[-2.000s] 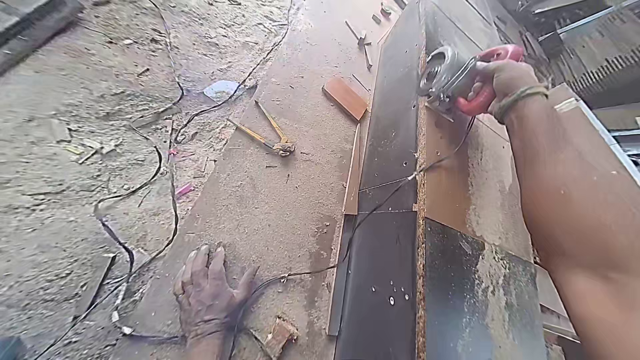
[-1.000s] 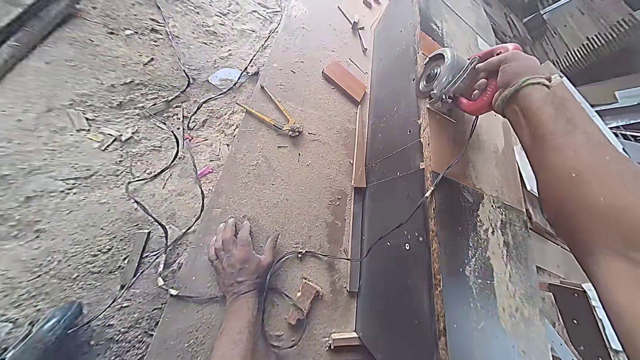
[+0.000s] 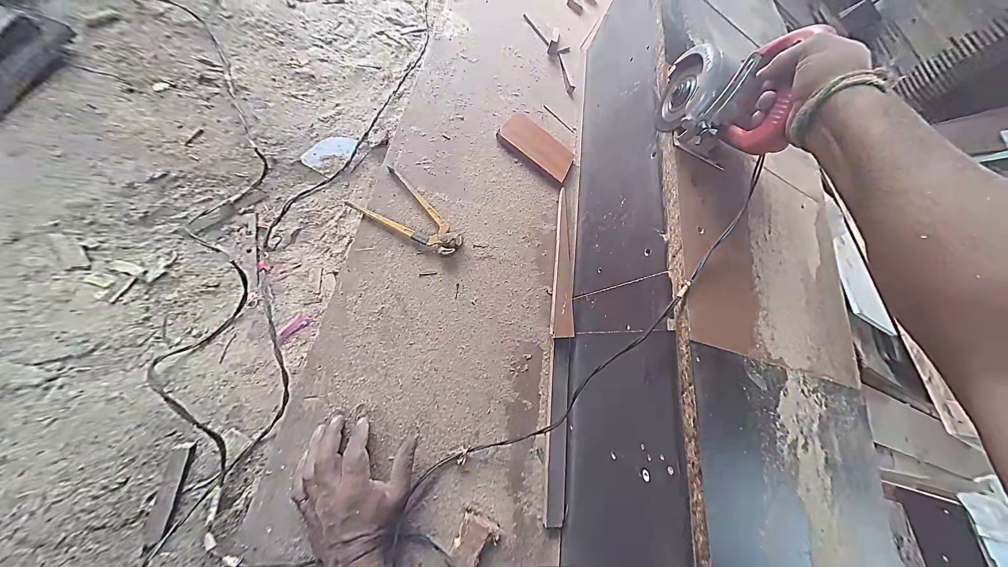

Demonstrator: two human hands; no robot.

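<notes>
My right hand (image 3: 811,75) is closed around the red handle of a handheld circular saw (image 3: 705,90) at the upper right. The saw's round metal part is over the sawdust-edged seam beside a long dark board (image 3: 618,205). From the saw a black power cord (image 3: 602,366) runs down and left across the board to my left hand (image 3: 350,484). That hand lies palm down, fingers spread, on a dusty brown panel (image 3: 409,339), holding nothing. Yellow-handled pincers (image 3: 425,228) lie with their handles apart farther up the panel. A thin chalk-like line crosses the dark board.
A reddish wood block (image 3: 537,147) and a narrow wood strip (image 3: 564,272) lie along the board's left edge. A hammer (image 3: 554,43) is near the top. A broken wood piece (image 3: 475,537) sits right of my left hand. More cords (image 3: 236,303) wind over the dusty ground.
My left hand stays flat on the panel, and my right hand keeps its hold on the saw. The view shifts somewhat; no other change is plain.
</notes>
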